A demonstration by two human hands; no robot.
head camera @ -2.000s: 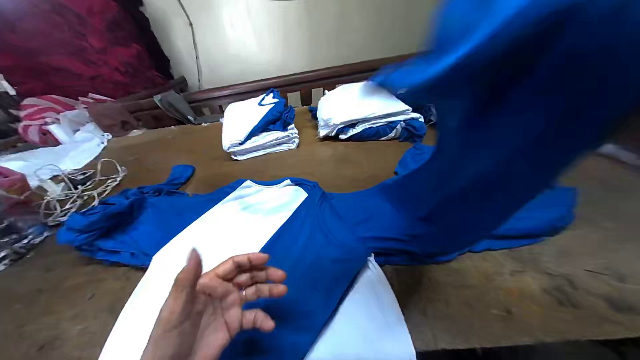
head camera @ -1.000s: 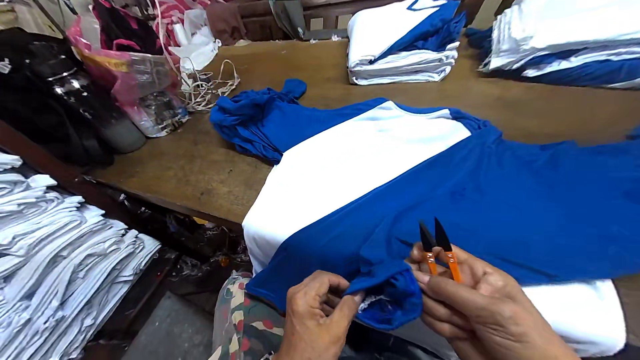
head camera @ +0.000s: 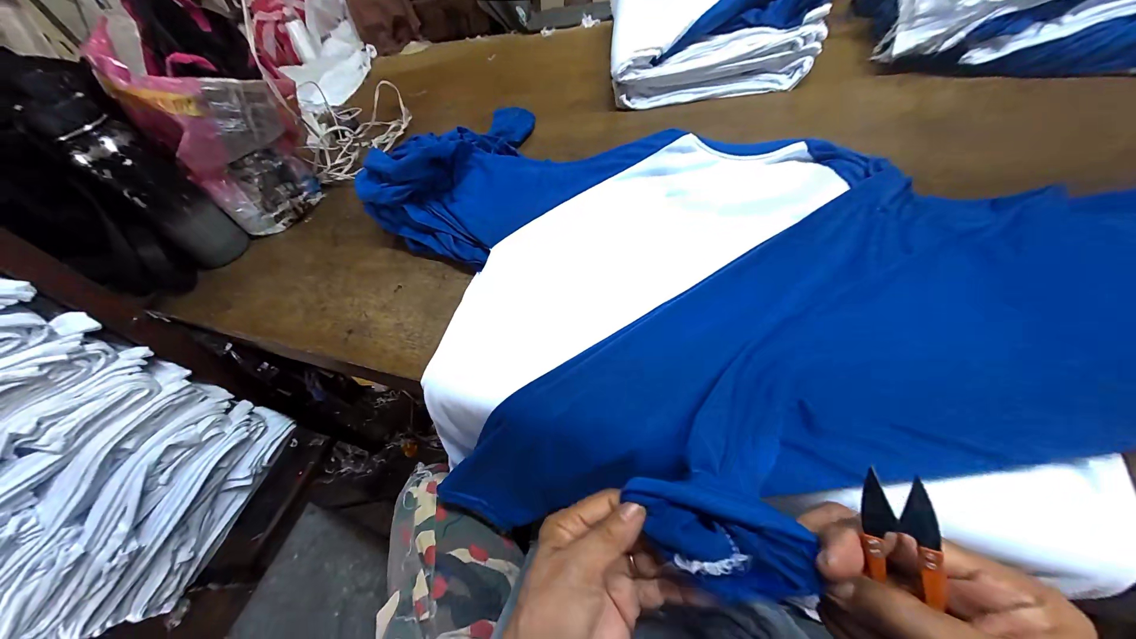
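Note:
A blue and white garment (head camera: 621,266) lies over the wooden table and hangs past its near edge. At the bottom, my left hand (head camera: 590,568) pinches the rim of a blue sleeve end (head camera: 737,541), where white stitching or thread shows. My right hand (head camera: 941,577) grips the other side of that sleeve end and also holds orange-handled thread snips (head camera: 901,532). The snips' two dark blades point up and stand apart. Another blue sleeve (head camera: 426,186) lies bunched at the garment's far left.
Folded garments (head camera: 719,62) and another pile (head camera: 1021,40) stand at the wooden table's (head camera: 328,293) back. A dark bottle (head camera: 133,169), pink plastic bag (head camera: 177,115) and tangled cord (head camera: 359,133) are at the left. White cloth pieces (head camera: 115,461) are stacked lower left.
Two seconds ago my left hand was raised with nothing in it and blue cloth hung at the right. Now both hands hold the sleeve end. The view has swung left and down.

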